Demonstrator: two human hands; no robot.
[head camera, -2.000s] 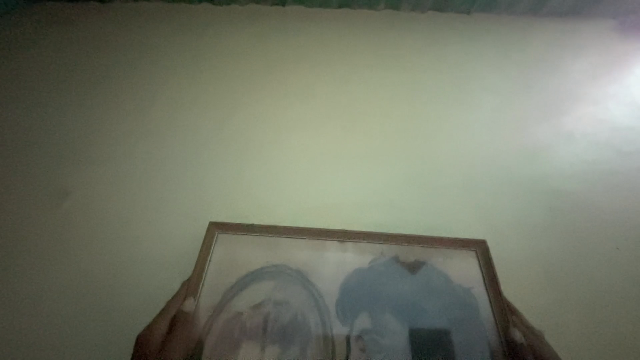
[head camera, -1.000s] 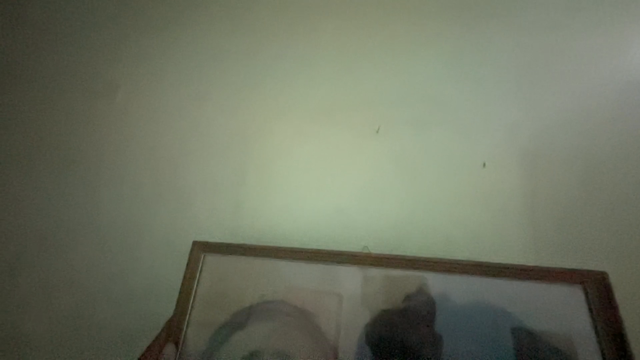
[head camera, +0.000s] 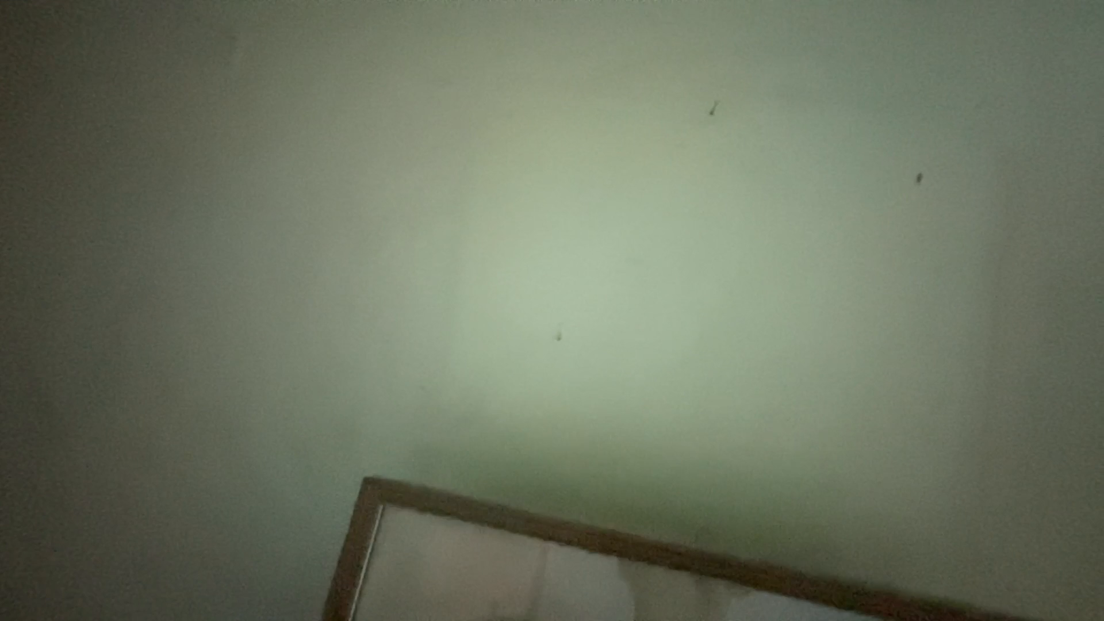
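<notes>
A picture frame with a thin brown border (head camera: 552, 528) and a glazed front rises from the bottom edge of the head view. Its upper left corner is visible, and its top edge slopes down to the right. The lower part and the right side are cut off by the view. Pale, blurred shapes show behind the glazing. Neither my left hand nor my right hand is in view, so what they touch is hidden.
A pale greenish wall (head camera: 604, 259) fills the view behind the frame. On it are a small dark mark, perhaps a nail (head camera: 713, 109), a dark spot (head camera: 919, 178) at the right, and a fainter mark (head camera: 559, 335) near the middle.
The frame sits lower in view and is tilted more, its right side lower. Both hands, seen on its sides two seconds ago, have left the view. The view has shifted over the wall.
</notes>
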